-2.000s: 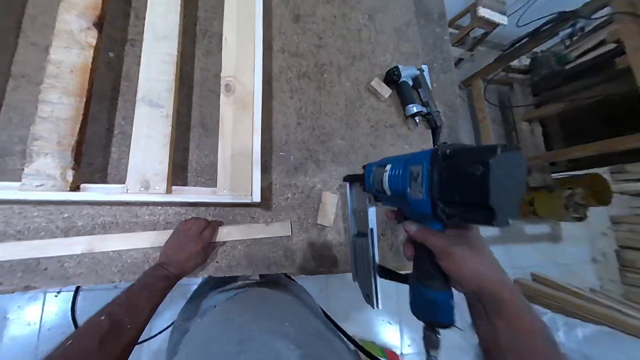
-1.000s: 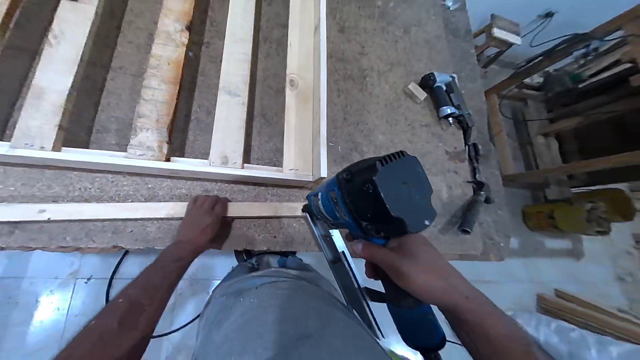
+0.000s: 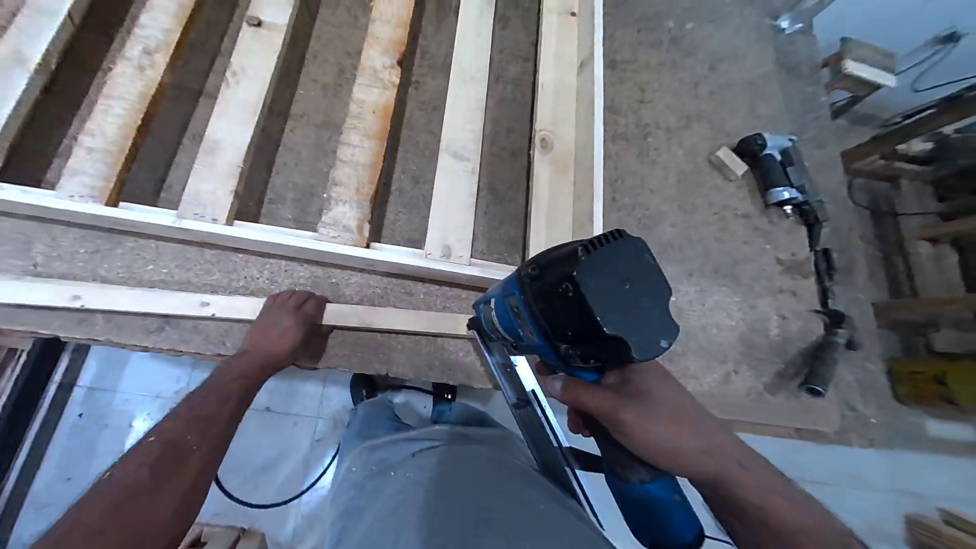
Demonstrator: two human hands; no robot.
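Note:
My left hand (image 3: 288,326) grips a narrow wooden strip (image 3: 389,318) that lies along the near edge of the particleboard table. In my right hand (image 3: 633,408) is a blue and black pneumatic nailer (image 3: 579,301), held by its handle. The nailer's nose meets the right end of the strip, and its long magazine slants down toward my body. Just beyond the strip lies a wooden frame (image 3: 305,248) with several slats (image 3: 461,130) across it, some of them rough and bark-stained. The nailer's head hides the frame's near right corner.
A smaller air tool (image 3: 774,171) lies at the right of the tabletop (image 3: 686,99), beside a small wood block (image 3: 729,163). Its hose fitting (image 3: 823,366) hangs near the table's right part. A wooden rack (image 3: 923,309) and a yellow object (image 3: 934,385) are beyond the right edge.
The nailer has moved left from beyond the strip's right end to that end, where it also was one second ago. The view has shifted left. My left hand still holds the strip.

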